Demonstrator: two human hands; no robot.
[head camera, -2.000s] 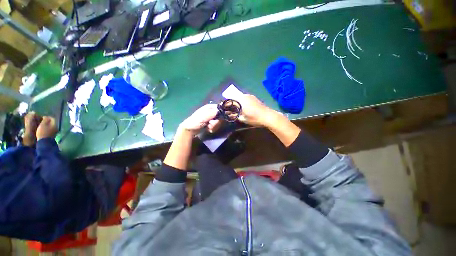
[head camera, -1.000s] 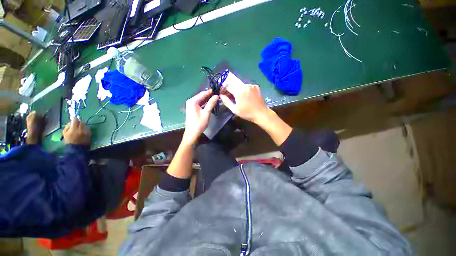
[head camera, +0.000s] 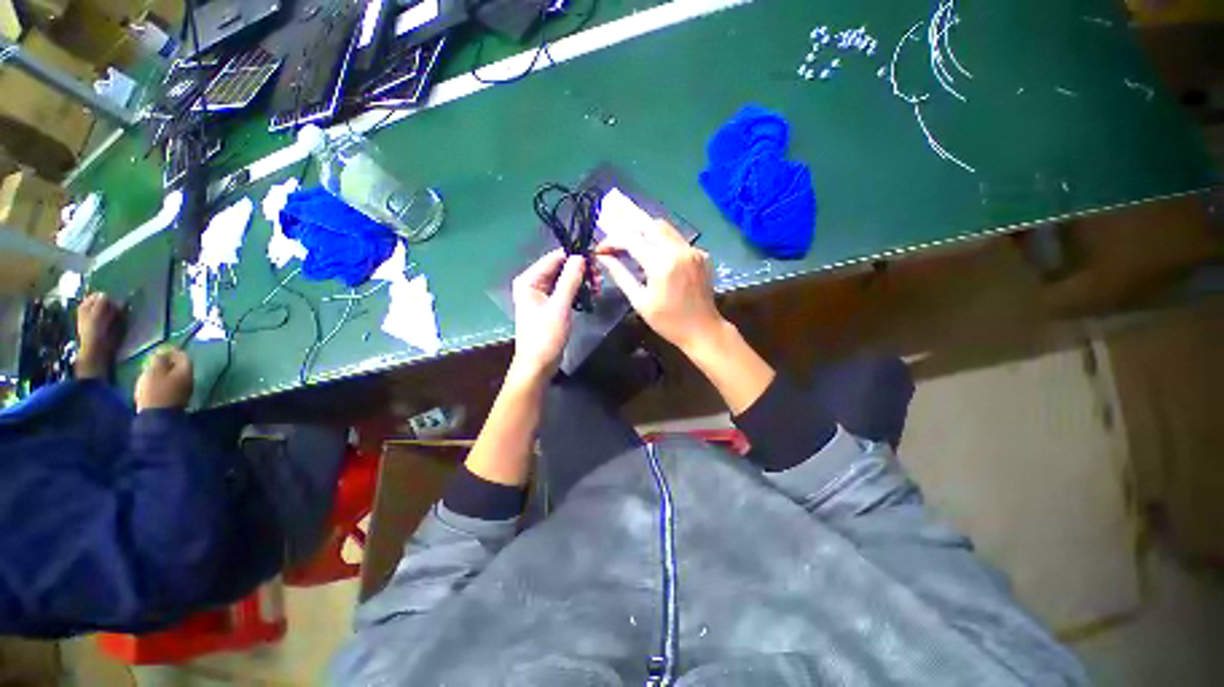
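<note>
A dark solar panel (head camera: 591, 338) lies back side up at the bench edge, partly under my hands. A white label (head camera: 620, 215) shows on it beside my right hand. A black cable (head camera: 567, 208) is gathered in loops above the panel. My left hand (head camera: 548, 302) pinches the cable bundle at its lower part between thumb and fingers. My right hand (head camera: 667, 279) has thumb and fingertip at the same spot on the bundle. Whether a tie is there is too small to tell.
A blue cloth (head camera: 760, 183) lies right of the panel, another (head camera: 336, 235) at left by a clear bottle (head camera: 383, 196) and white scraps (head camera: 411, 311). Stacked panels (head camera: 316, 67) are at the back left. White strands (head camera: 918, 114) lie at right. A neighbour's hands (head camera: 164, 380) are at far left.
The cable was a tight ring between both hands two seconds ago; its loops now stand upward and fan out above my fingers. Since one second ago my hands have shifted only slightly. The neighbour's hand moved left.
</note>
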